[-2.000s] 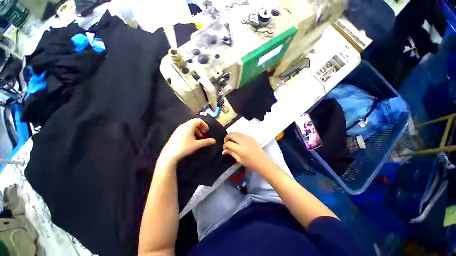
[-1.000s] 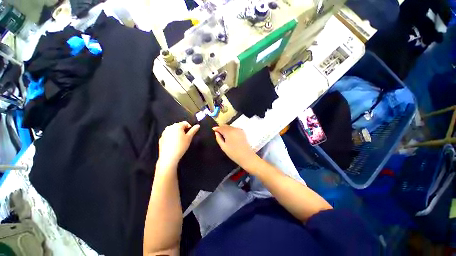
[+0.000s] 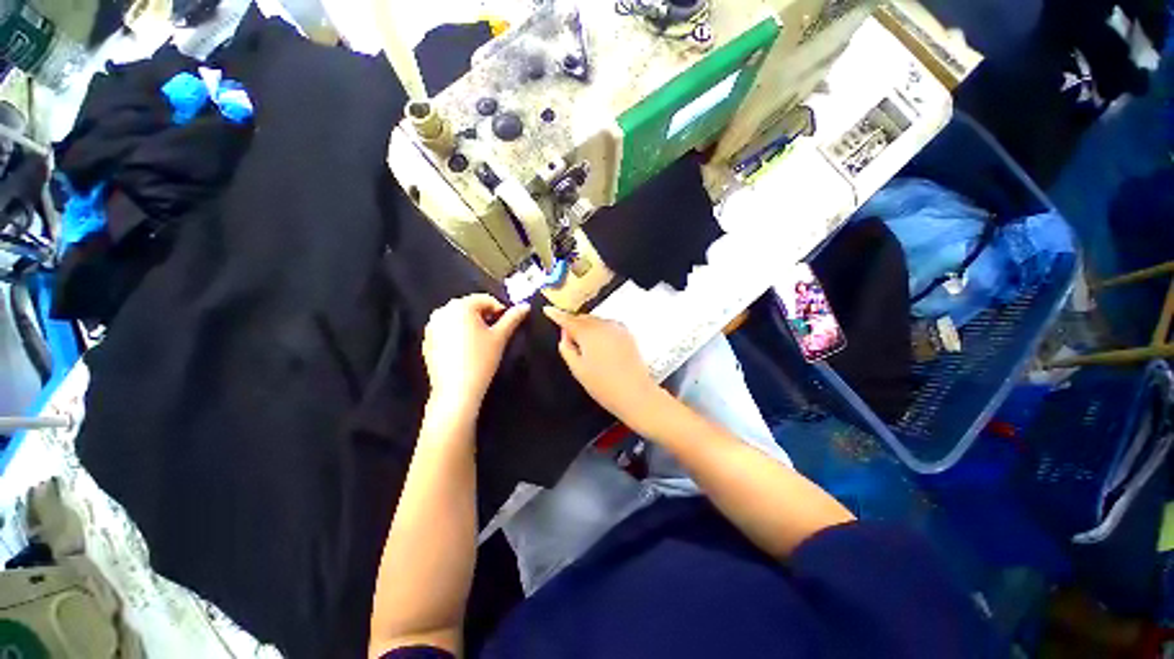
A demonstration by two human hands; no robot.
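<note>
Black cloth (image 3: 283,348) covers the table left of the sewing machine and runs under both hands to the needle area. My left hand (image 3: 466,345) pinches the cloth edge just in front of the needle, thumb and finger together. My right hand (image 3: 600,358) holds the cloth to the right of it, fingertips near the tan plate (image 3: 578,277). The cream machine head (image 3: 464,193) stands over the cloth, with a bright blue piece (image 3: 556,273) and a small white bit (image 3: 524,282) at the needle. The presser foot is too small to make out.
A black scrap (image 3: 657,229) lies right of the needle. A green panel (image 3: 695,110) is on the machine. A blue basket (image 3: 946,444) with cloth and a smartphone (image 3: 814,315) is at the right. A black bundle with blue ties (image 3: 206,97) is at upper left.
Both hands have moved closer to the needle, the left from lying open over the cloth to a pinch. A white bit now shows at the needle. The view has shifted slightly.
</note>
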